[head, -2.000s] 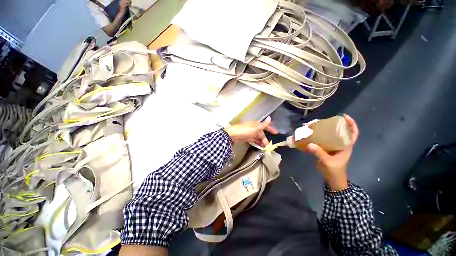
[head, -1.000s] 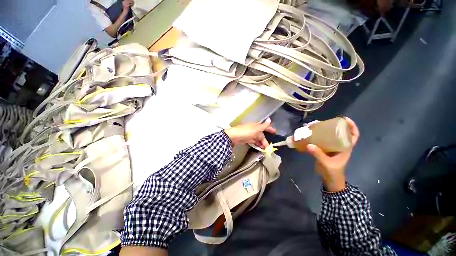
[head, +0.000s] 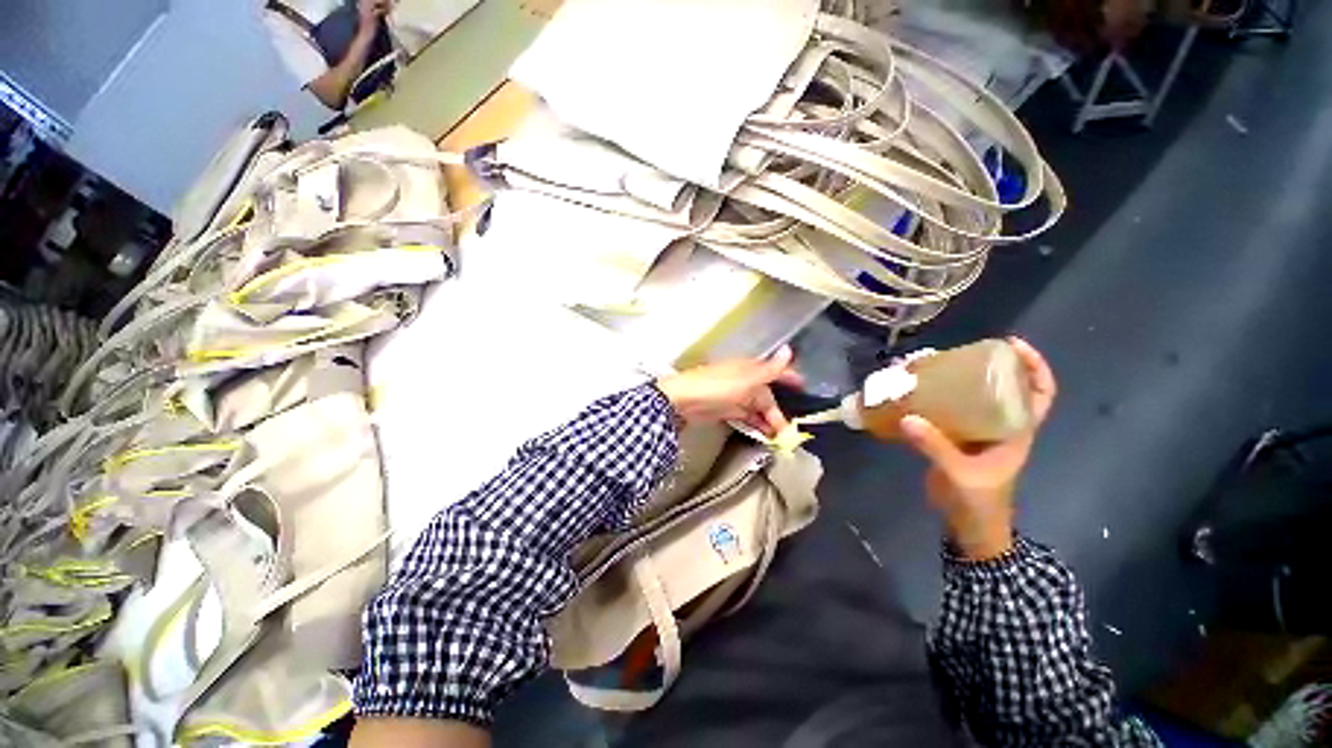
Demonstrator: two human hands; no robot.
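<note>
A beige tote bag (head: 636, 596) with a small blue mark on its front lies tilted on my lap against the table edge. My left hand (head: 730, 392) pinches the bag's corner by the yellow tab (head: 790, 439) at the zipper end. My right hand (head: 986, 446) holds the amber glue bottle (head: 935, 395) on its side, and its pale nozzle points left at the yellow tab. The nozzle tip is at or very near the tab; contact is too small to tell.
A flat stack of beige bags (head: 665, 73) is at the back, its looped handles (head: 891, 176) hanging off to the right. Overlapping bags with yellow edges (head: 300, 482) cover the table's left side. A person's arm (head: 345, 66) shows at the top left. Dark floor lies right.
The bottle and my right hand have shifted very slightly right, and the nozzle has drawn back a little from the tab. My left hand keeps its pinch on the bag corner.
</note>
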